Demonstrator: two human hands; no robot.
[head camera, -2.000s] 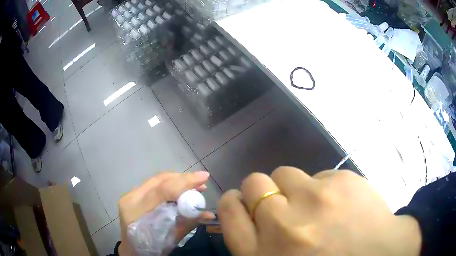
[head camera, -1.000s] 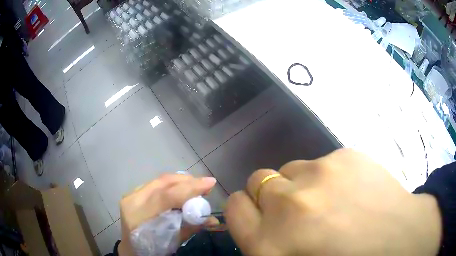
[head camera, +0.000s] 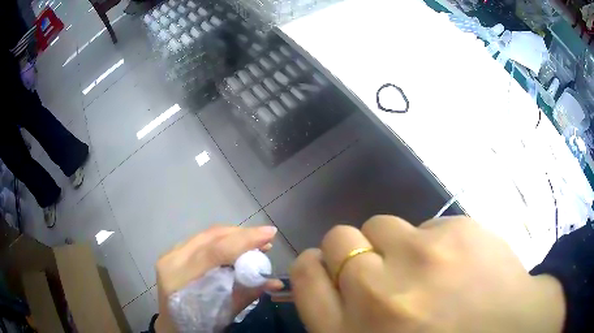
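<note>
My left hand (head camera: 202, 260) is at the lower left, fingers closed round the syringe barrel (head camera: 253, 268), whose round white end faces up. Crinkled clear plastic film (head camera: 203, 302) is bunched in the same hand. My right hand (head camera: 417, 279), with a gold ring, is at the lower centre, closed on thin dark tweezers (head camera: 281, 285). The tweezer tips touch or nearly touch the white end. A thin pale rod end (head camera: 447, 205) shows above the right hand; its link to the tweezers is hidden.
The white-topped bench (head camera: 417, 58) lies right, with a black loop (head camera: 393, 98) and dark thin strands. Clutter lines its far edge. Stacked blister trays (head camera: 273, 84) stand beside it at the left. A cardboard box (head camera: 84, 286) and a person's legs (head camera: 45, 143) are on the left.
Compared with one second ago, my right hand sits slightly lower and the pale rod end shows again above it. The white end has shifted slightly left. Both hands keep their hold.
</note>
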